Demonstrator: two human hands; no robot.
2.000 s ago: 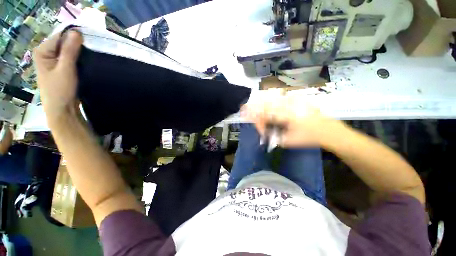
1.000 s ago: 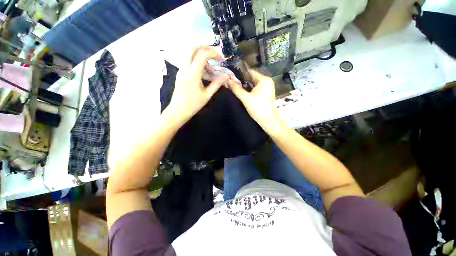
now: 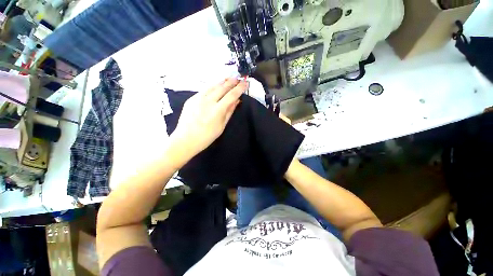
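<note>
A black fabric panel (image 3: 243,145) lies from the needle area over the table's front edge toward the lap. A pale fabric piece (image 3: 256,88) shows at its top by the presser foot (image 3: 246,67). My left hand (image 3: 208,116) lies on the panel and holds it down, fingertips close to the needle area. My right hand (image 3: 285,117) is mostly hidden behind the panel's right side; only a little of it shows beside the bed plate. A dark pointed thing, possibly snips (image 3: 275,103), shows there. What the right fingers hold cannot be seen.
The sewing machine head (image 3: 346,32) stands at the back right, with a cardboard box (image 3: 424,27) beyond it. Plaid fabric (image 3: 96,137) lies on the table (image 3: 138,108) at left. Blue denim-like cloth (image 3: 102,29) lies at the far edge. Thread cones (image 3: 46,131) stand at far left.
The black panel was brought from the left to the needle. Since one second ago, my left hand has flattened onto it and my right hand has moved down, behind its edge.
</note>
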